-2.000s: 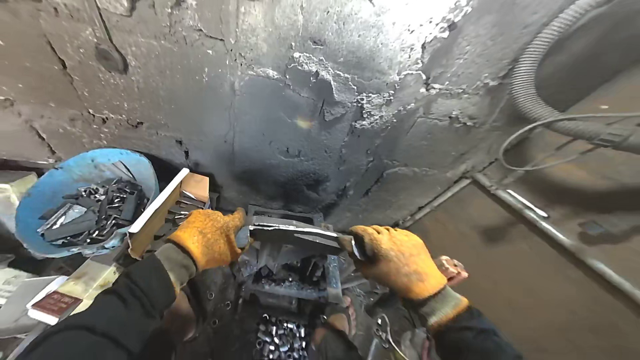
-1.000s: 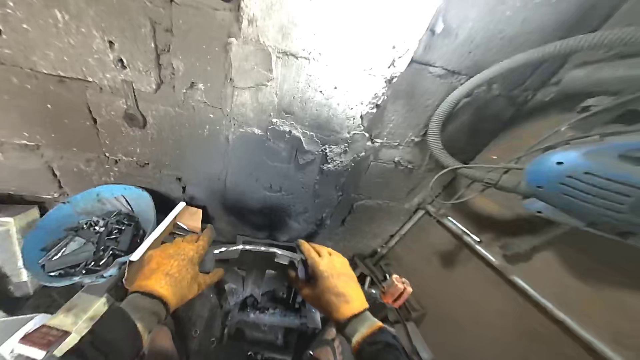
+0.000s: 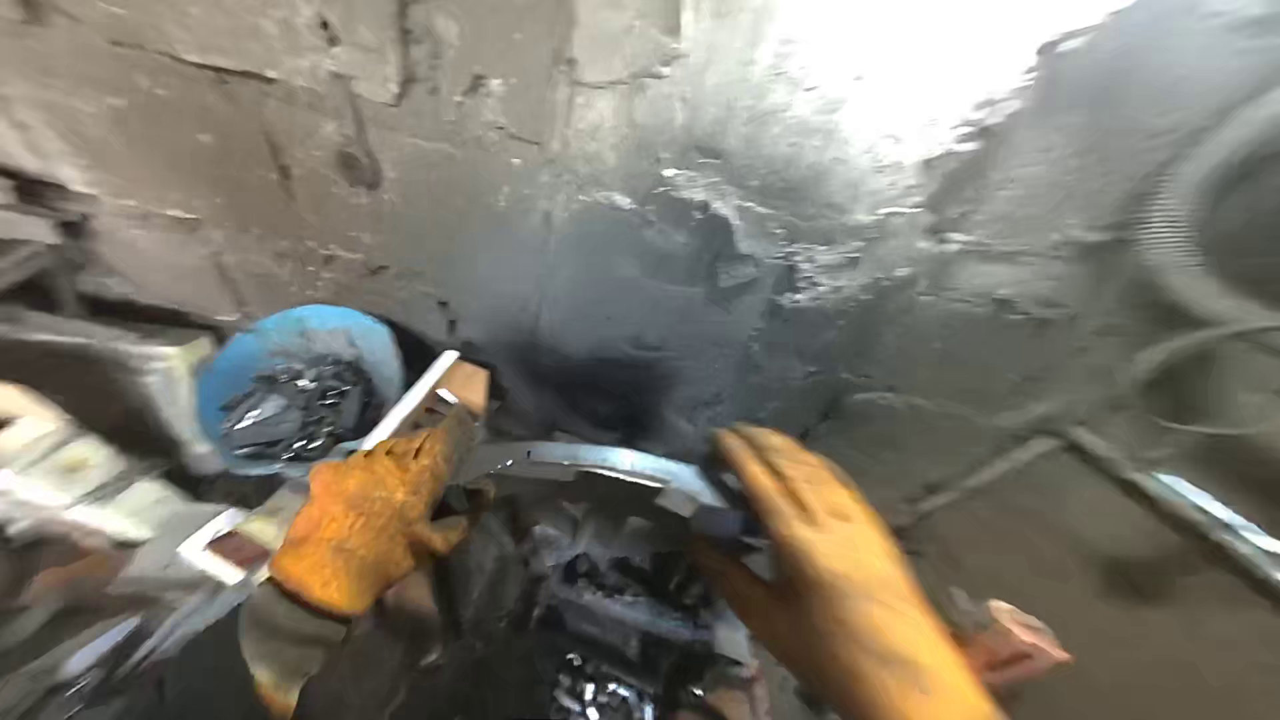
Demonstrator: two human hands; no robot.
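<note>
A long curved metal piece (image 3: 600, 461) spans the gap between my two hands, lower centre. My left hand (image 3: 375, 520), in an orange work glove, grips its left end. At its right end my right hand (image 3: 810, 560), gloved the same way, holds a dark part whose kind is blurred. Beneath the curved piece, dark metal pieces (image 3: 640, 575) lie in and about a metal frame, and small shiny metal parts (image 3: 600, 695) sit lower down. The fingertips of both hands are partly hidden.
A blue tub (image 3: 215, 390) of metal scraps stands at left, beside a cardboard box (image 3: 468, 385). A rough sooty wall (image 3: 600, 270) rises in front. At right are a ribbed grey hose (image 3: 1165, 220), a metal bar (image 3: 1215, 512) and an orange-red object (image 3: 1015, 640).
Two seconds ago both hands held the piece higher against the frame, its strip nearly straight in view; now it shows as an arc. The view has shifted, and the blue machine at right has left it.
</note>
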